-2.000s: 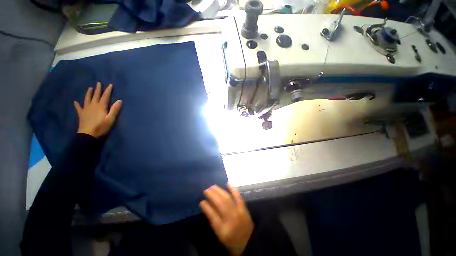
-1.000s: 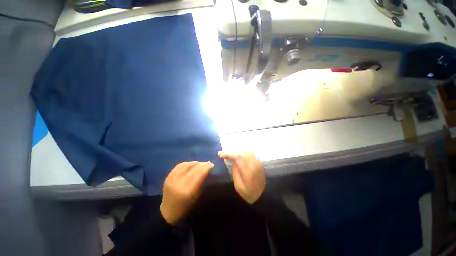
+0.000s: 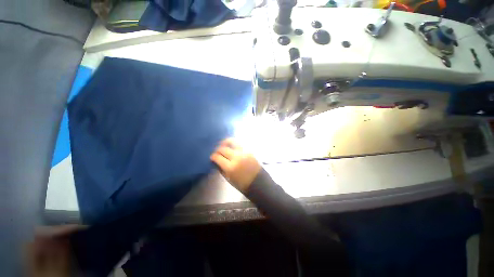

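A navy fabric panel (image 3: 146,124) lies on the white machine table, left of the sewing machine head (image 3: 379,59). Its right side reaches the bright light by the needle area, and its lower part hangs over the front edge. My right hand (image 3: 235,165) pinches the panel's edge just below the bright light; the fingertips are partly hidden. My left hand (image 3: 50,253) is blurred at the lower left, beside the hanging dark cloth; its fingers and any hold cannot be made out. Glare hides the needle and presser foot.
Navy cut pieces (image 3: 411,238) lie at the lower right, below the table's front edge (image 3: 233,212). More navy cloth (image 3: 184,13) lies behind the table. Blue tape (image 3: 62,143) marks the left side. Orange handles (image 3: 417,6) show behind the machine head.
The panel has turned, and its lower right edge now slants down to the left. My left hand has moved to the far lower left. My right hand has moved up and left.
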